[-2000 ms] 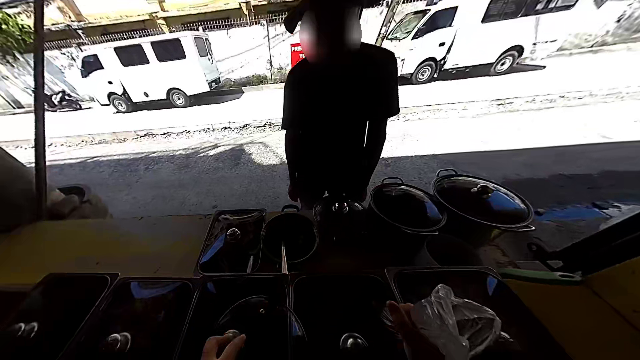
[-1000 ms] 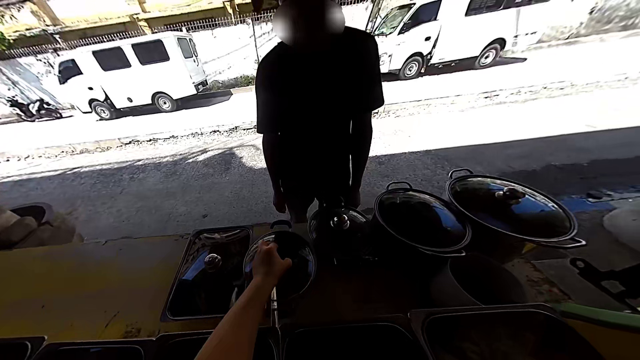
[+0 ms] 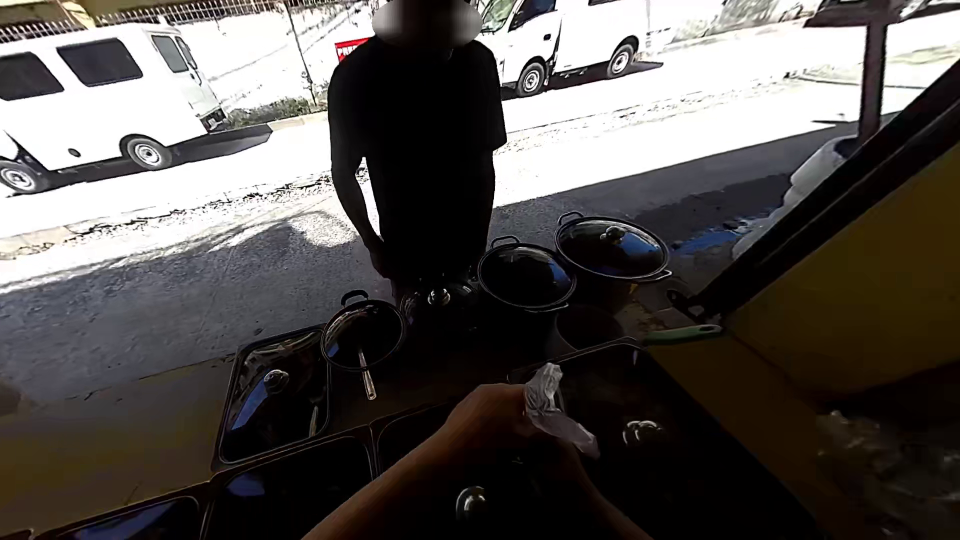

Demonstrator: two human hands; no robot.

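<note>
My left hand and my right hand are close together above the dark lidded food trays, at a clear plastic bag. The bag sticks up and out between them; the fingers are in deep shadow. Beyond the hands, to the left, stands a round pot with a metal ladle handle leaning out over its near rim. A rectangular tray with a glass lid lies left of that pot. Below my hands shows a lid knob, and another lid knob is to their right.
A person in dark clothes stands across the counter. Two large lidded pots stand at the back right, near a green handle. A sloping dark frame bounds the right side. White vans are parked across the road.
My left hand was over the round pot one second ago and is now back toward me, beside the bag. The round pot's ladle handle shows again. The view has swung.
</note>
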